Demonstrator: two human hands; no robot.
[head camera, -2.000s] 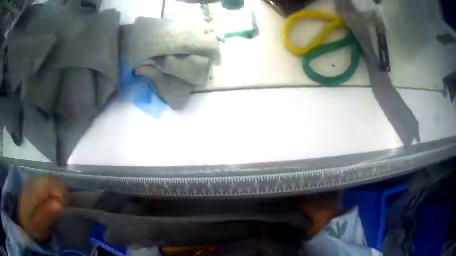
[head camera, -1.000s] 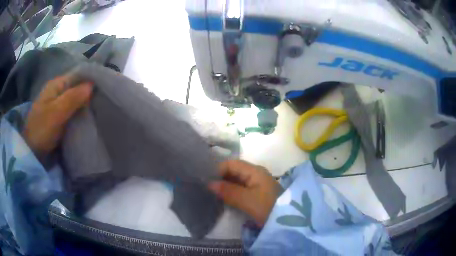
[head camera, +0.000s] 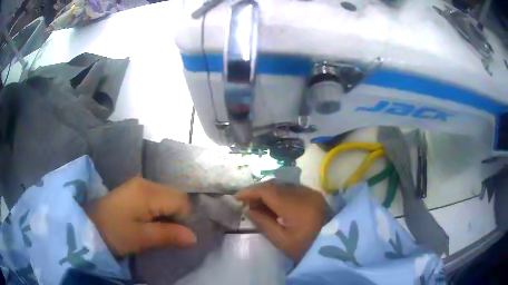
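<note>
My left hand (head camera: 142, 217) holds a grey cut piece (head camera: 184, 253) just in front of the machine's needle area, its thumb pointing right. My right hand (head camera: 284, 214) pinches the edge of the grey cloth with thumb and fingers, slightly right of the needle. Another grey piece (head camera: 184, 167) lies flat behind my left hand and reaches the brightly lit needle area (head camera: 245, 161). The white sewing machine head (head camera: 278, 39) with a blue stripe stands above. Glare and blur hide the needle and the exact cloth edges.
A heap of grey cloth (head camera: 50, 133) lies on the left of the white table (head camera: 150, 83). Right of my right hand are scissors with a yellow loop (head camera: 353, 147) and a green loop, partly covered by my sleeve, a narrow grey strip (head camera: 412, 195) and a dark slim tool (head camera: 421, 167).
Both hands have come closer together at the needle area. The left hand has moved right and down, bringing the lifted cloth lower. The view has shifted, and the machine head appears larger.
</note>
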